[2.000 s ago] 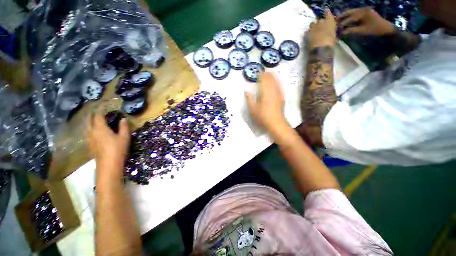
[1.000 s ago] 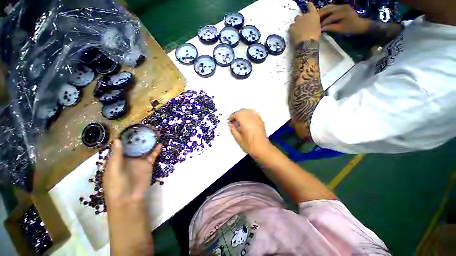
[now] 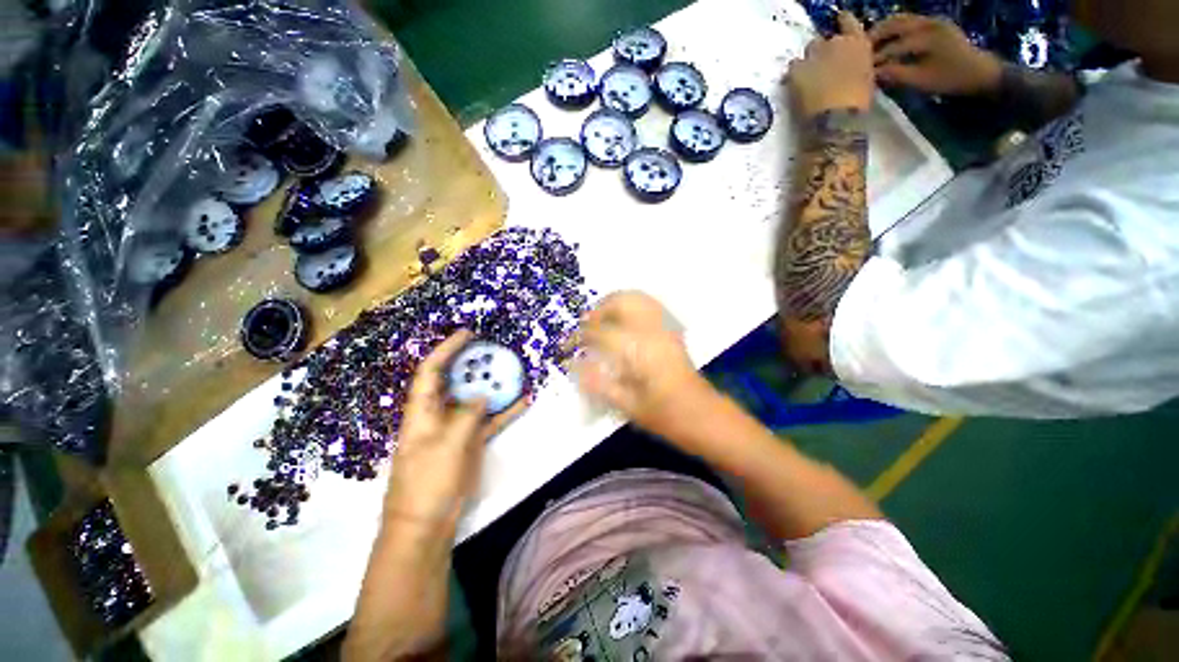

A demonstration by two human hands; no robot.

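Observation:
My left hand point(image 3: 437, 420) holds a round housing point(image 3: 488, 375), its pale face with dark holes turned up, over the lower right side of the heap of small purple inserts point(image 3: 388, 375). My right hand point(image 3: 634, 356) is blurred at the right edge of the heap, fingers bent towards the housing but apart from it. Whether it holds an insert cannot be told. Several housings point(image 3: 608, 137) lie face up on the white board point(image 3: 724, 220) beyond the heap.
At the left, a clear plastic bag point(image 3: 142, 129) partly covers housings on a tan cardboard sheet point(image 3: 440, 168). A dark, cup-like housing point(image 3: 274, 329) lies at its edge. A small carton point(image 3: 175, 550) holds inserts. At the right are another worker's tattooed forearm point(image 3: 828, 220) and white sleeve point(image 3: 983, 298).
My left hand first took up a housing from the cardboard's edge, then carried it right over the heap. My right hand drew back from the set-out housings to the heap's right edge.

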